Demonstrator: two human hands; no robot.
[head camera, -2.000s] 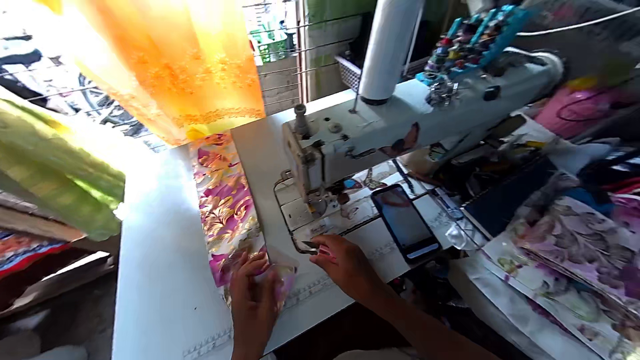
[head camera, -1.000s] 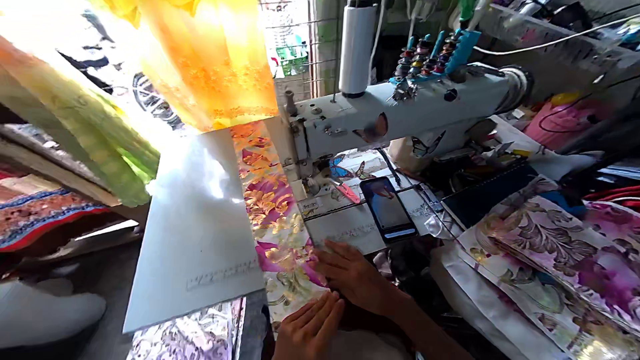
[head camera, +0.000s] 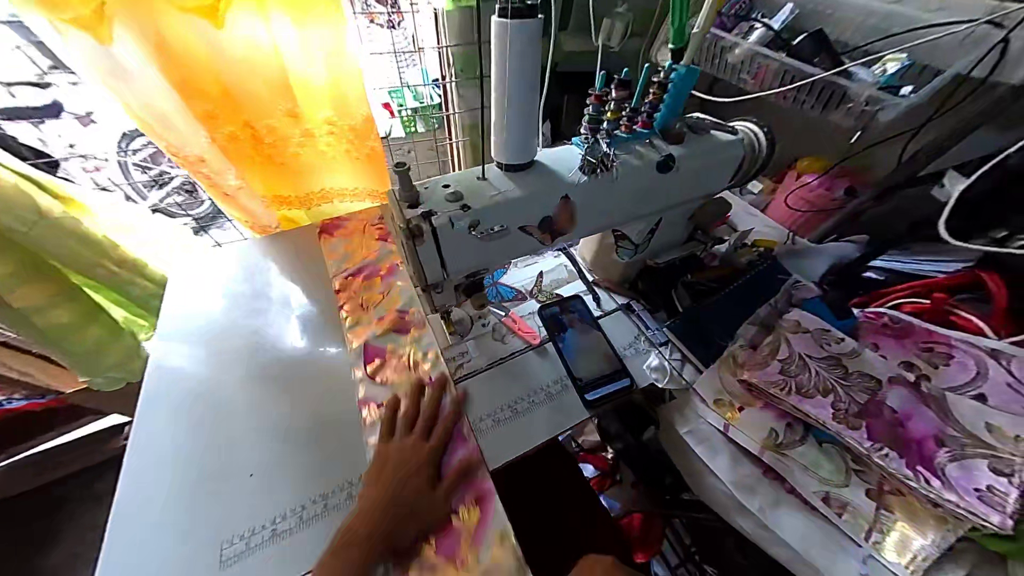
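My left hand (head camera: 412, 472) lies flat with spread fingers on a long strip of floral fabric (head camera: 384, 320), pink, orange and gold. The strip runs along the white table of a sewing machine (head camera: 512, 216), left of its needle area, and hangs past the near edge. Only a small part of my right hand (head camera: 604, 566) shows at the bottom edge, so its fingers are hidden. Pink-handled thread snips (head camera: 518, 325) lie on the machine bed beside a smartphone (head camera: 586, 348) with its screen lit.
A white thread cone (head camera: 514, 88) and a blue rack of bobbins (head camera: 632, 104) stand on the machine. Folded floral fabric (head camera: 896, 408) is piled at the right. An orange curtain (head camera: 264, 104) hangs behind the table (head camera: 232, 400). A printed ruler scale runs along the near side.
The fabric strip now lies closer to the machine head than two seconds ago. My left hand has moved up along it and flattened; my right hand has left the strip toward the bottom edge.
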